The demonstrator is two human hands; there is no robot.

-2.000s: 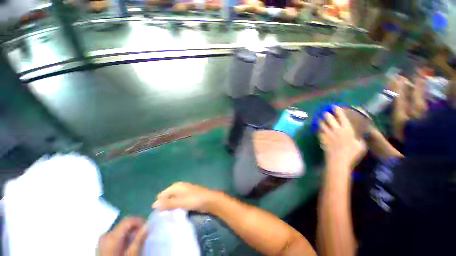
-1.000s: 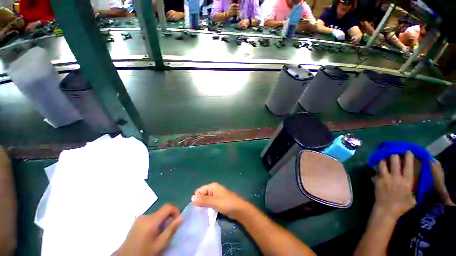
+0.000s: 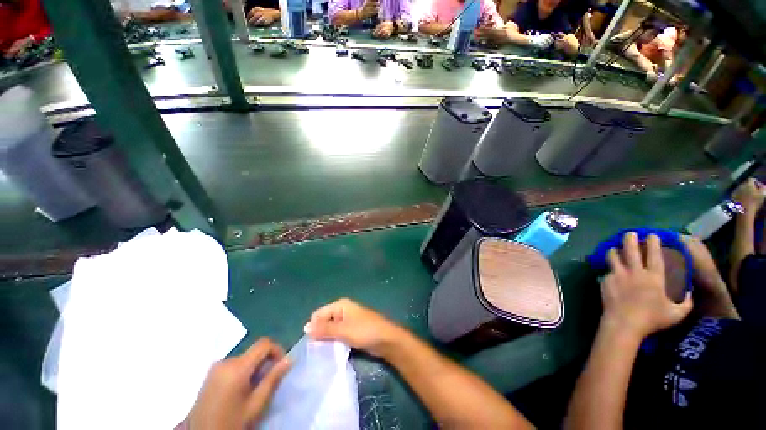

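Observation:
A thin white protective bag (image 3: pixel 315 388) hangs between my hands at the bottom centre, its lower end cut off by the picture's edge. My right hand (image 3: pixel 348 326) pinches its top edge. My left hand (image 3: pixel 239 382) is at the bag's left side, its fingers curled against the edge. Whether a speaker is inside is hidden. A stack of white bags (image 3: pixel 139 336) lies fanned on the bench to my left.
Two larger speakers, one wood-topped (image 3: pixel 495 294), one black-topped (image 3: pixel 479 214), and a blue bottle (image 3: pixel 548 232) stand right. A neighbour's hands hold a blue cloth (image 3: pixel 642 237). Speakers (image 3: pixel 453 143) stand on the conveyor belt (image 3: pixel 277 168); a green post (image 3: pixel 126 109) rises left.
The view has swung since two seconds ago, bringing the left post and bagged speaker into sight. Both hands stay at the bag. The neighbour's hands have shifted on the blue cloth.

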